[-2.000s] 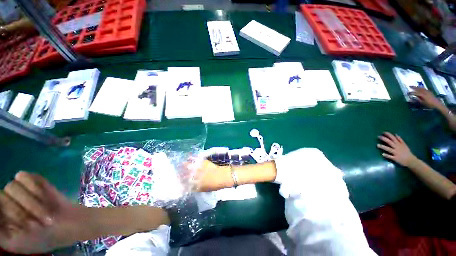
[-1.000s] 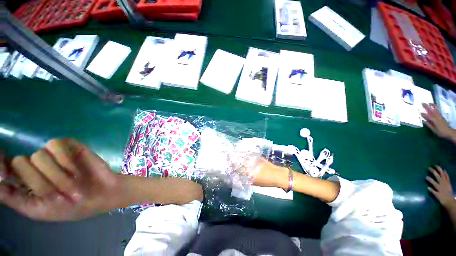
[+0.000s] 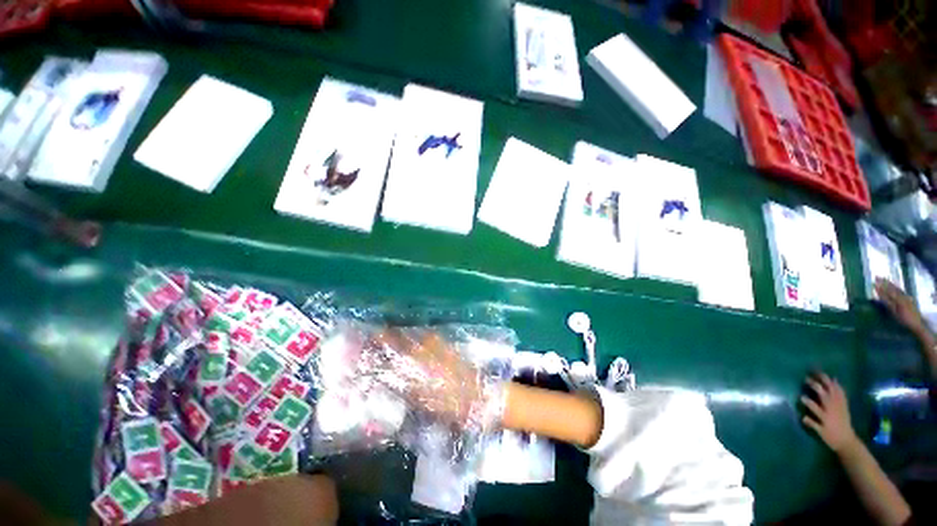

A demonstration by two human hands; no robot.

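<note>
Red-and-green printed packets (image 3: 241,385) lie heaped in a clear polybag at the lower left. My right hand (image 3: 437,375) is inside or under a crinkled clear bag, beside a whitish glossy heap (image 3: 354,401); its fingers are blurred behind the plastic, so I cannot tell its grip. Only my left forearm (image 3: 257,503) shows at the bottom edge; my left hand is cut off. White corded items (image 3: 586,354) lie just beyond my right wrist. A small white piece (image 3: 442,478) lies below my right hand.
White boxes with small figures (image 3: 437,154) and blank white parts (image 3: 205,134) lie in a row across the green surface. Two cartons (image 3: 642,84) lie farther back, near a red tray (image 3: 791,123). Another person's hands (image 3: 830,411) are at the right.
The view has shifted and tilted. My left hand, earlier raised at the left, has left the picture. My right hand stays at the clear bag.
</note>
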